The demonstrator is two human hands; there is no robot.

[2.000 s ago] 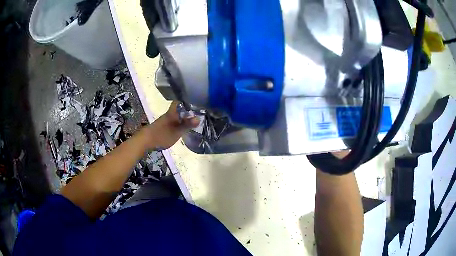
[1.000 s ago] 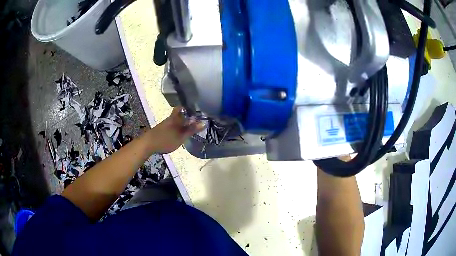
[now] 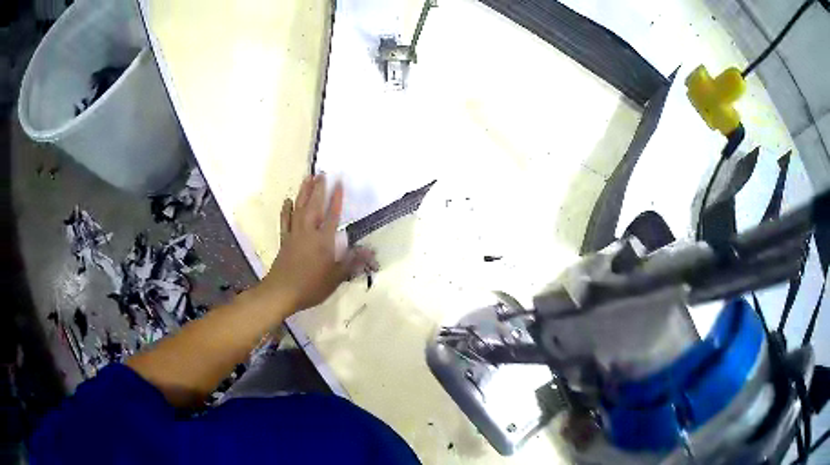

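My left hand (image 3: 314, 250) is at the near corner of the fabric lay (image 3: 400, 136), fingers apart and pointing away from me, over its white top and edge. A small dark sliver shows by the thumb. The cutting machine (image 3: 673, 390), blurred and tilted, is at the lower right, its blue motor towards me. Its flat metal base plate (image 3: 496, 395) is on the table, apart from the lay. A lay clamp (image 3: 394, 64) sits on the white top. My right hand cannot be made out; the machine or the picture's edge hides it.
The cream table (image 3: 237, 118) has its edge on the left. Beyond it are a white waste bin (image 3: 114, 136) and offcuts (image 3: 150, 281) on the floor. A yellow connector (image 3: 717, 98) hangs on a black cord at the upper right, above cut dark-edged pieces.
The machine has moved right and down and turned, uncovering the lay and clamp. My left hand has left the base plate's scraps and reached the lay. My right forearm has gone from sight.
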